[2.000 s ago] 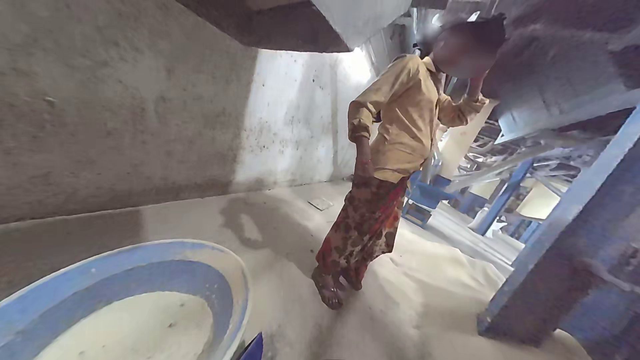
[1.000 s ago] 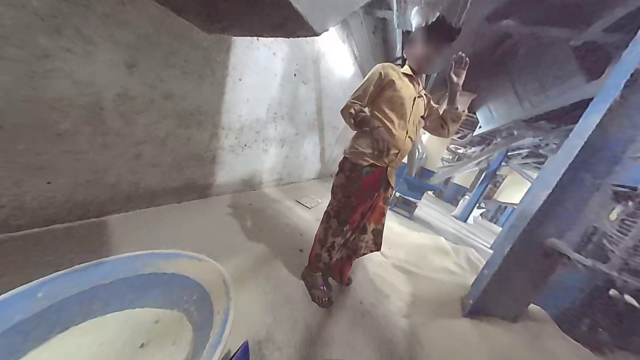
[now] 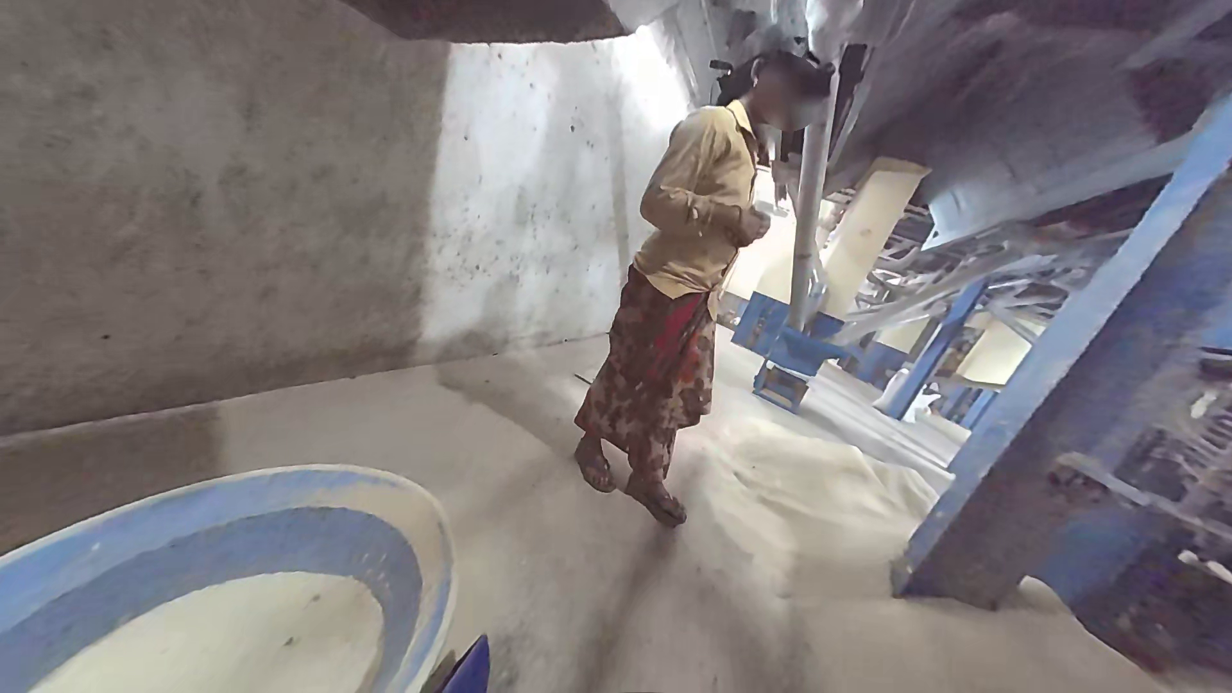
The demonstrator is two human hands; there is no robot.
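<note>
Neither my left hand nor my right hand shows in the head view. At the lower left lies a large round blue basin [image 3: 438, 539] with a pale, dusty rim, holding off-white powdery material [image 3: 241, 635]. Just right of its rim, at the bottom edge, a small dark blue object [image 3: 470, 666] sticks up; what it is I cannot tell.
A barefoot person [image 3: 698, 221] in a yellow shirt and patterned red-brown wrap stands on the dusty floor. A blue metal post [image 3: 1068, 366] slants at the right. Blue metal machinery [image 3: 794, 351] stands behind; a stained wall [image 3: 241, 212] runs along the left.
The person has turned toward the right and lowered the raised hand to chest height. Their feet are now apart in a stepping stance.
</note>
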